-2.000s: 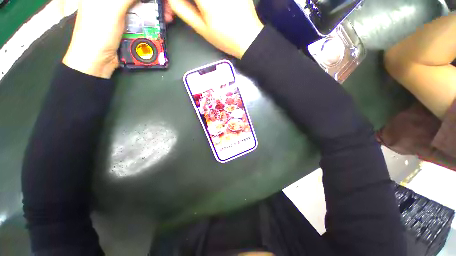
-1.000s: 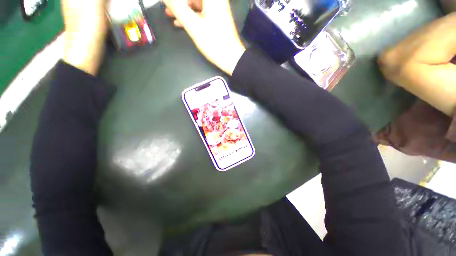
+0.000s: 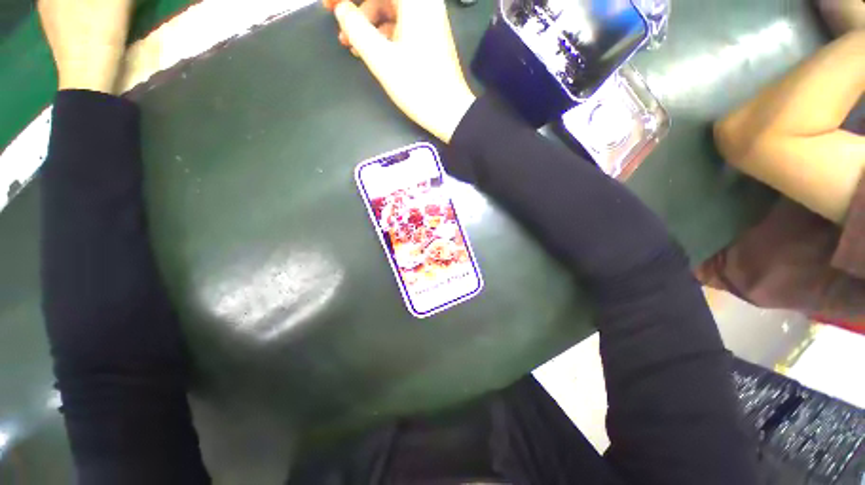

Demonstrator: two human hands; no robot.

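My left hand (image 3: pixel 90 43) is at the top left over the belt, cut off by the top edge; its fingers are out of the picture. My right hand (image 3: pixel 403 57) is at the top middle, its fingers curled near the top edge. Whether it pinches something small cannot be seen. No handheld unit shows. A smartphone (image 3: pixel 420 230) with a lit pink-red screen and a pale purple rim lies flat on the glossy dark-green table (image 3: pixel 266 180), between my forearms.
A deep dark-blue bin (image 3: pixel 531 80) with small black pieces stands right of my right hand. A clear plastic case (image 3: pixel 616 123) lies beside it. The green belt (image 3: pixel 21 95) with a white edge strip runs at the upper left. Another person's bare arm (image 3: pixel 787 137) is at the right.
My left hand has moved left to the belt, and the unit it held has gone out of view. My right hand has moved left and down from its first position, then stayed nearly still.
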